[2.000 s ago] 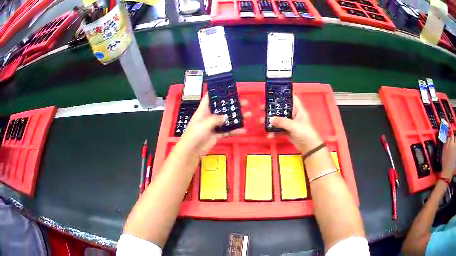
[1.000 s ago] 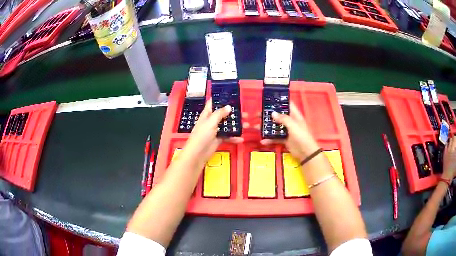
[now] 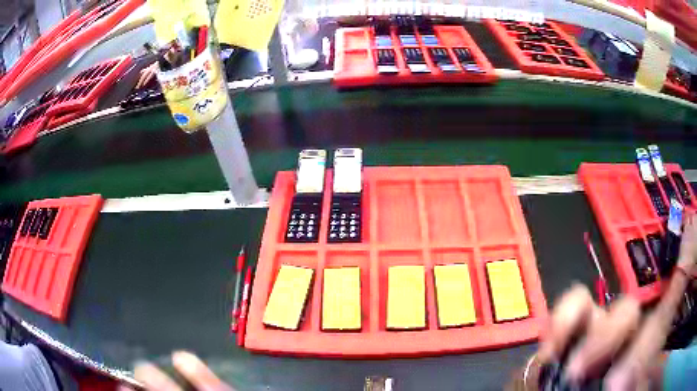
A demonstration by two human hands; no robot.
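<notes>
Two open flip phones stand side by side in the two upper left pockets of the red tray [image 3: 397,343], the outer one [image 3: 303,218] and the inner one [image 3: 345,218], screens pale. Several yellow phone backs [image 3: 406,296] lie in the lower pockets; the far left one [image 3: 289,296] is tilted. My left hand [image 3: 179,374] is blurred and cut off by the bottom edge; only fingertips show. My right hand [image 3: 585,336] is blurred at bottom right, beyond the tray's corner. A dark thing [image 3: 564,376] shows beside it; whether it is held is unclear.
Red pens lie left [image 3: 243,298] and right [image 3: 594,263] of the tray. A battery [image 3: 379,383] is at the bench edge. Another phone tray [image 3: 607,202] and a neighbour's arm [image 3: 672,305] are at right. A post holds a pen cup [image 3: 191,92].
Both hands have left the tray, down-left and down-right. One open phone now stands beside the first in the upper row; the other raised phone is no longer seen there. The view has shifted up.
</notes>
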